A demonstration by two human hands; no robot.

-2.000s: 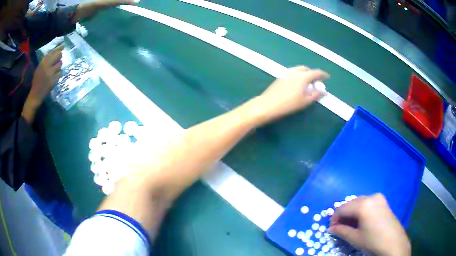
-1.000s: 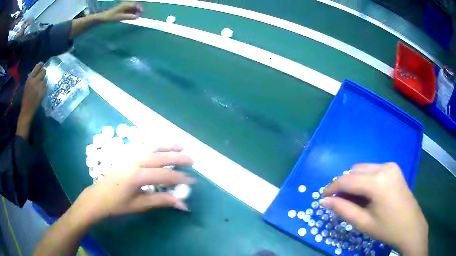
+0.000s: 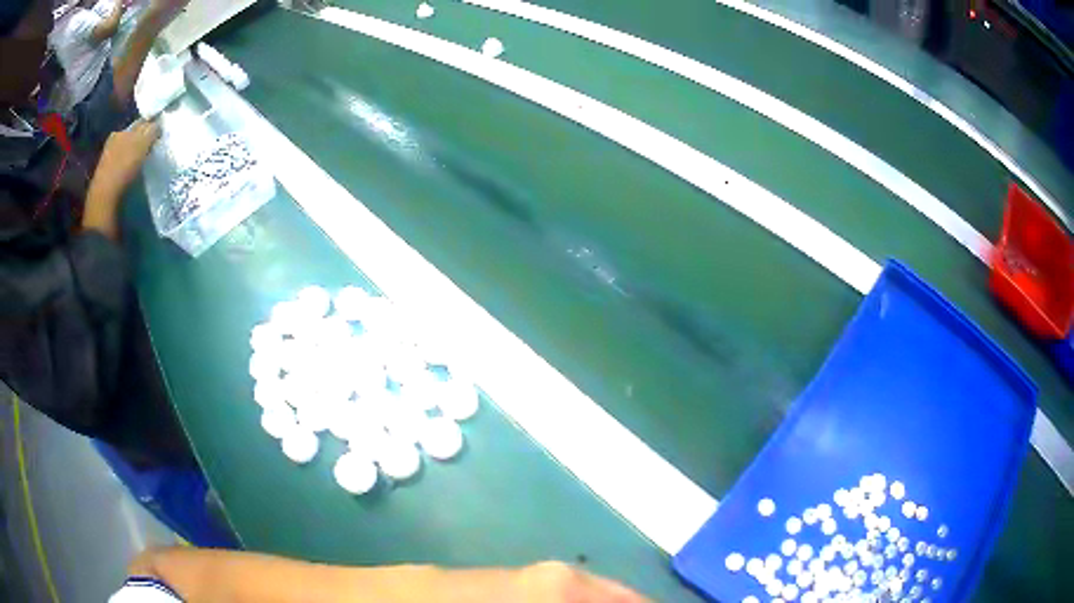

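Observation:
My left hand (image 3: 559, 582) is cut off by the bottom edge. Only the forearm and a part of the hand show, so its fingers and anything in them are hidden. My right hand is out of the picture. A loose pile of large white round parts (image 3: 356, 375) lies on the green bench (image 3: 389, 530), left of centre. Small white discs (image 3: 813, 548) are spread in the near part of the blue tray (image 3: 901, 406) at the lower right. The fixture is not in view.
A green belt with pale strips (image 3: 660, 165) runs behind the bench. Two white parts (image 3: 492, 47) lie far off on it. A red bin (image 3: 1034, 265) is at the right edge. At left, a neighbouring person's hand is beside a clear container (image 3: 218, 194) of small pieces.
My left hand has moved from the pile down to the bottom edge. My right hand has left the tray and the picture. The view has shifted, with pile and tray lower and further right.

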